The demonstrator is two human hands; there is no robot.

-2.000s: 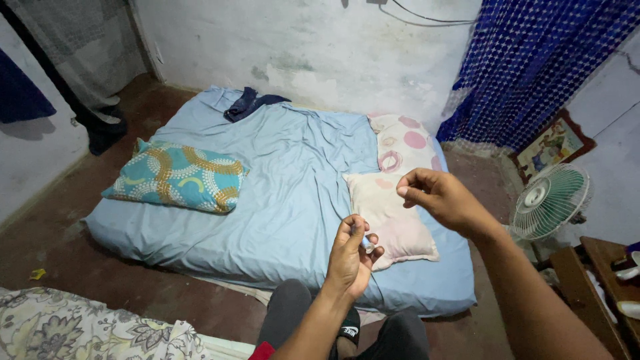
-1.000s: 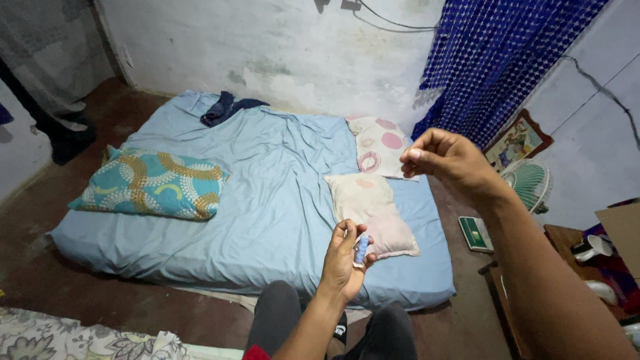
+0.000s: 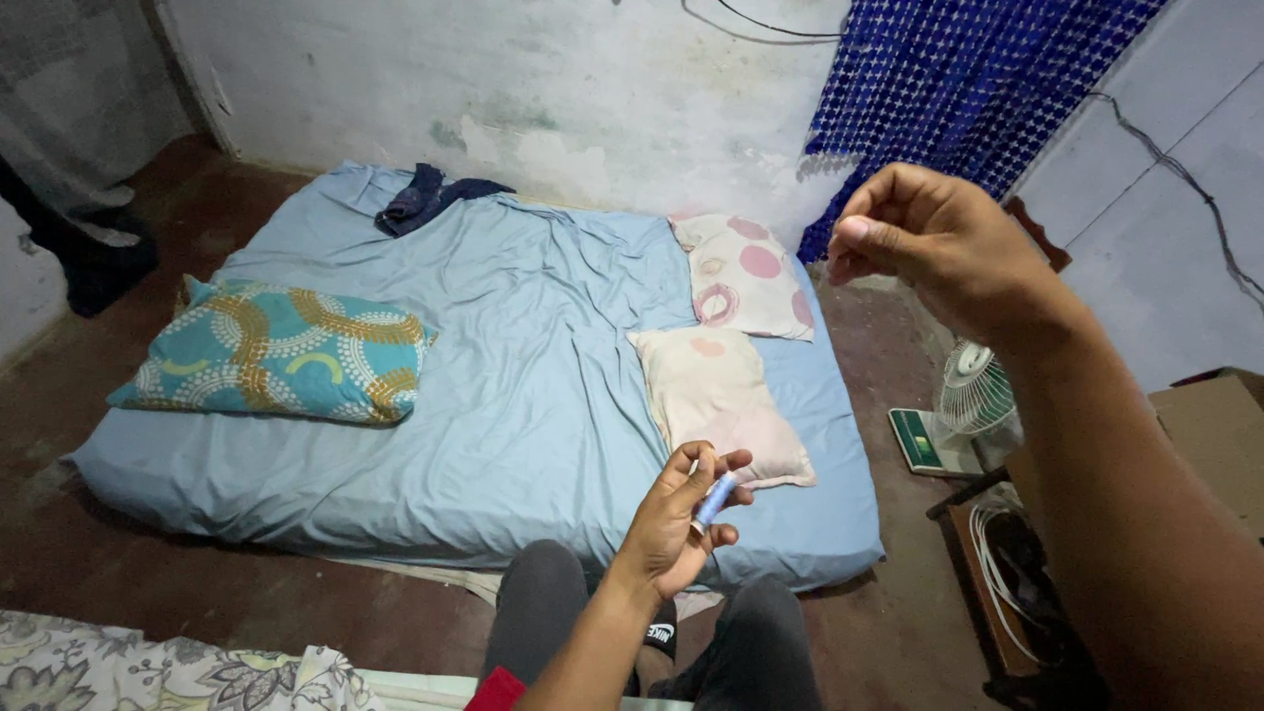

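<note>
My left hand [image 3: 691, 523] is low in the middle, palm up, holding a small spool of light blue thread [image 3: 713, 502] against its fingers. Its thumb and index finger are pinched together. My right hand [image 3: 918, 247] is raised at the upper right, well apart from the left, with its thumb and fingertips together. Whether a thread or anything else lies between those fingertips is too small to tell. Beyond the hands is a mattress with a light blue sheet [image 3: 533, 415]. A pale pillow [image 3: 726, 405] lies just behind the left hand.
A turquoise patterned pillow [image 3: 286, 351], a dotted pillow [image 3: 755, 276] and a dark cloth [image 3: 430, 202] lie on the mattress. At the right stand a fan [image 3: 973, 390] and a wooden table [image 3: 987, 583] with white cable. Floral fabric [image 3: 148, 671] is at the lower left.
My right hand has moved up and away from my left, widening the gap between them. The spool shows more fully in the left hand now. The view has shifted somewhat.
</note>
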